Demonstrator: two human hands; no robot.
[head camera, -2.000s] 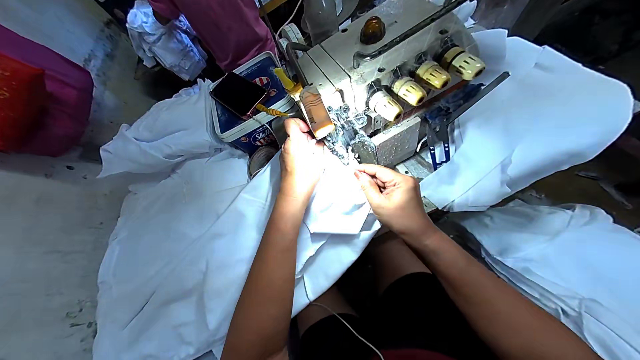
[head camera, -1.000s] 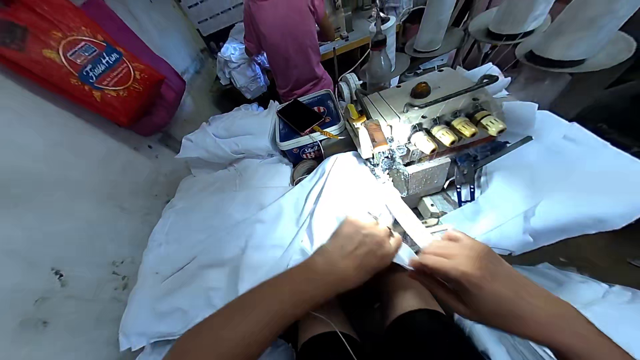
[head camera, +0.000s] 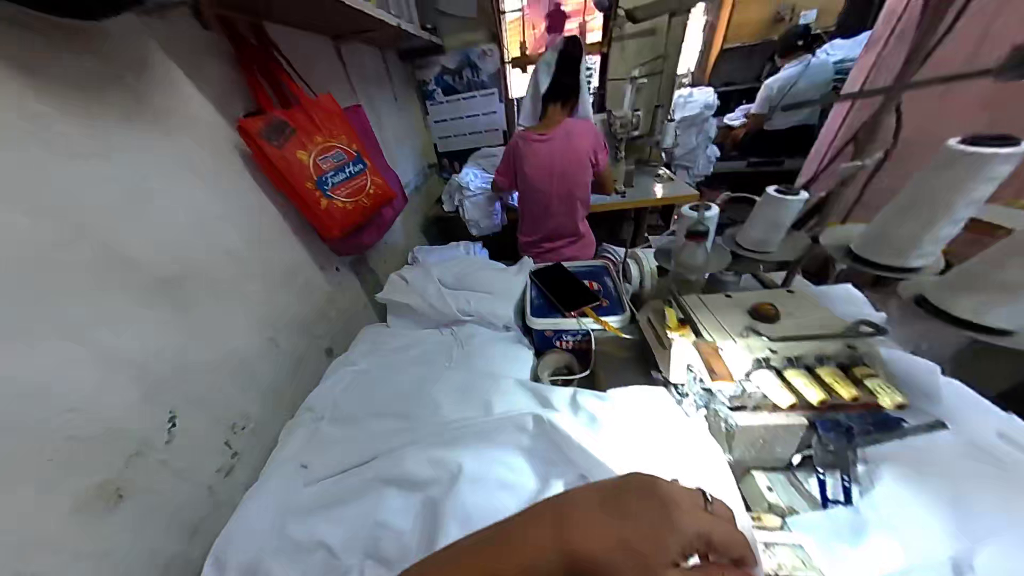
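Note:
My left hand (head camera: 664, 520), with a ring on one finger, is at the bottom right of centre, its fingers bent over the edge of white fabric (head camera: 448, 424). Whether they grip the cloth is not plain. My right hand is out of the frame. The fabric spreads in soft folds from the left wall across to a serger sewing machine (head camera: 768, 320). Its lit needle area lies beyond my left hand, and yellowish tension dials (head camera: 808, 384) line its front. Blue-handled snips (head camera: 832, 472) rest on the machine's right side.
A phone (head camera: 565, 288) lies on a lidded plastic tub (head camera: 530, 308) behind the fabric. White thread cones (head camera: 772, 220) stand at the right. One person (head camera: 556, 176) sits ahead at another machine, a second person (head camera: 792, 96) farther right. A red bag (head camera: 316, 160) hangs on the left wall.
The view has swung upward. My right hand, seen near my left one a second ago, has gone out of frame. Two seconds ago both hands were up at the machine's needle area.

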